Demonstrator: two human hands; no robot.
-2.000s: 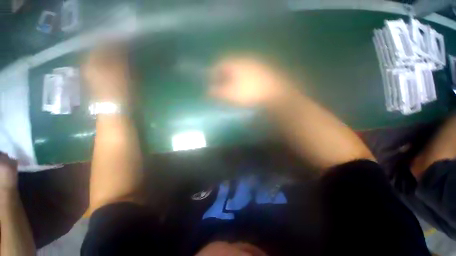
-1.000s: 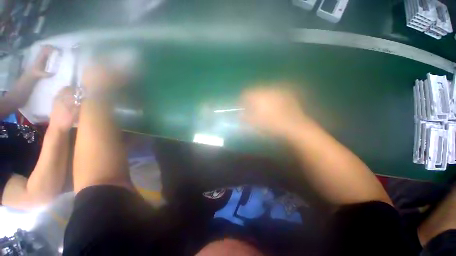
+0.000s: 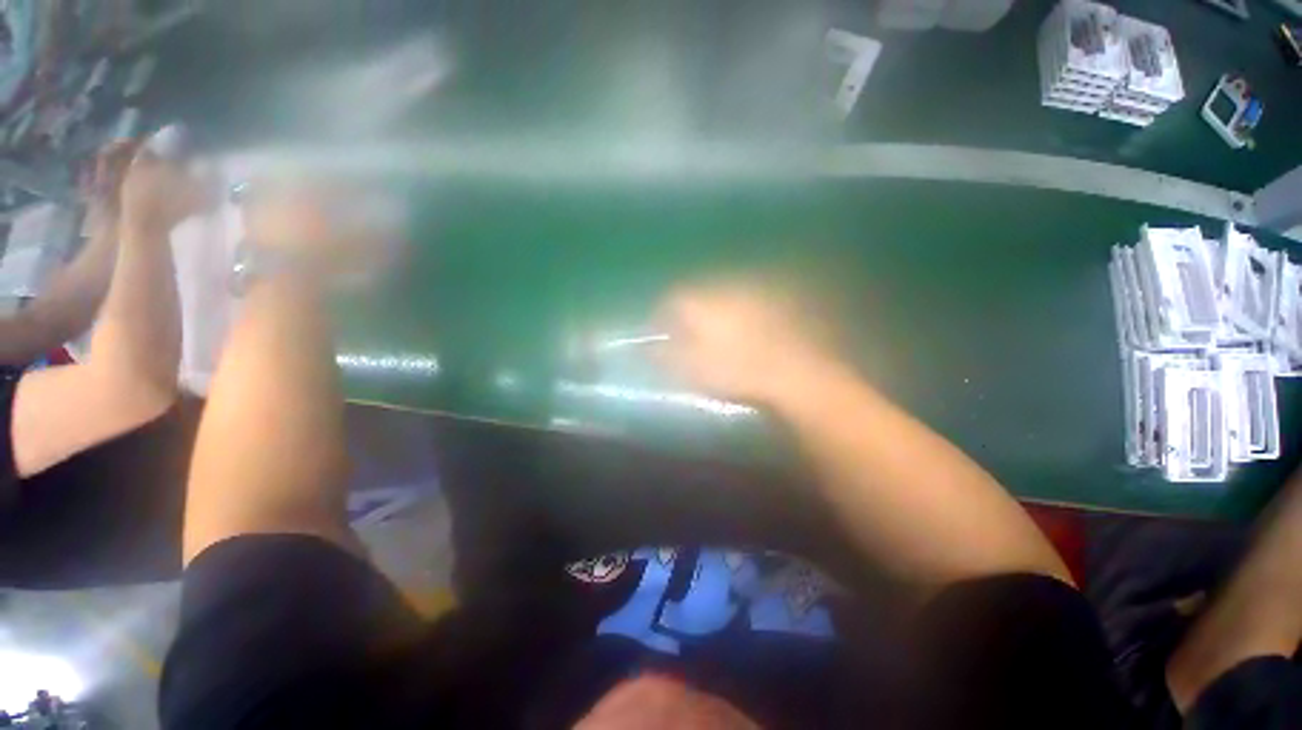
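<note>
My left hand is blurred, at the left of the green bench near the pale rail, with a silver band at the wrist. A blurred whitish shape lies against its right side; whether the hand holds it cannot be told. My right hand is blurred, closed over the middle of the bench. A thin shiny rod sticks out of it to the left; its far end is unclear. A stack of white housings stands on the bench at the right, away from my hands.
A pale rail runs across behind the bench. Beyond it are another white stack, a white frame and a unit with coloured parts. Another person's arms are at the left by a pale sheet. Another arm shows lower right.
The camera view has shifted, bringing more of the area beyond the rail into sight. The rod stays at my right hand. The neighbour's hands at the left have moved closer together.
</note>
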